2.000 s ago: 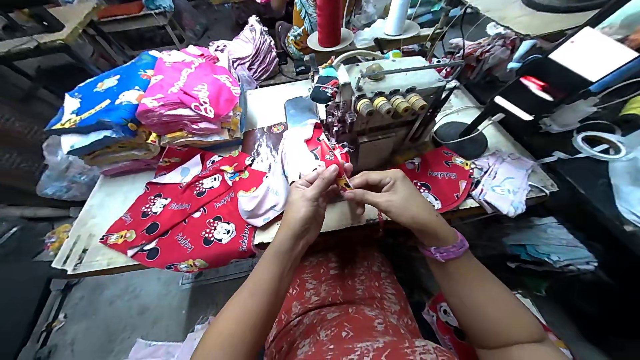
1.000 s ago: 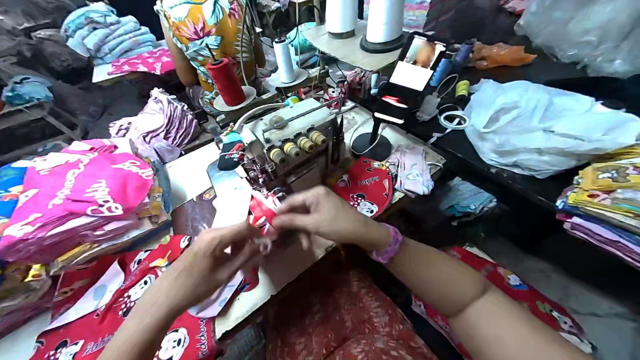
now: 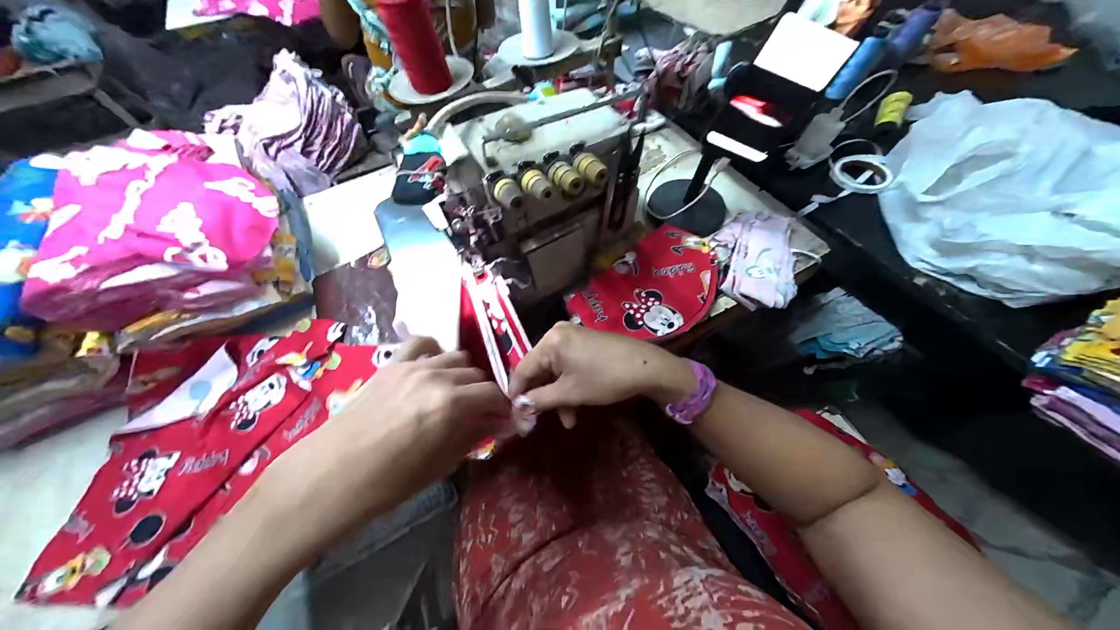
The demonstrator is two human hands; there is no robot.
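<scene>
A strip of red printed fabric with white edges (image 3: pixel 495 319) runs from the needle area of an overlock sewing machine (image 3: pixel 542 184) toward me. My left hand (image 3: pixel 437 398) grips its near end, fingers curled and partly hidden. Beside it my right hand (image 3: pixel 586 372), with a purple band at the wrist, pinches the same end between thumb and fingers. Larger red printed fabric pieces (image 3: pixel 262 420) lie on the table to the left. A red cut piece with a curved edge (image 3: pixel 652 289) rests right of the machine.
Stacked pink printed fabric (image 3: pixel 157 219) stands at the left. Red (image 3: pixel 420 44) and white (image 3: pixel 535 31) thread cones are behind the machine. Right of it are a phone on a round-based stand (image 3: pixel 687 206), small pale fabric pieces (image 3: pixel 759 258), a tape roll (image 3: pixel 862 173) and a white plastic bag (image 3: pixel 1006 201).
The red fabric, bunched between my hands one second ago, now stretches as a strip from the machine's needle area to my hands. My hands are lower and closer to me. The view has shifted.
</scene>
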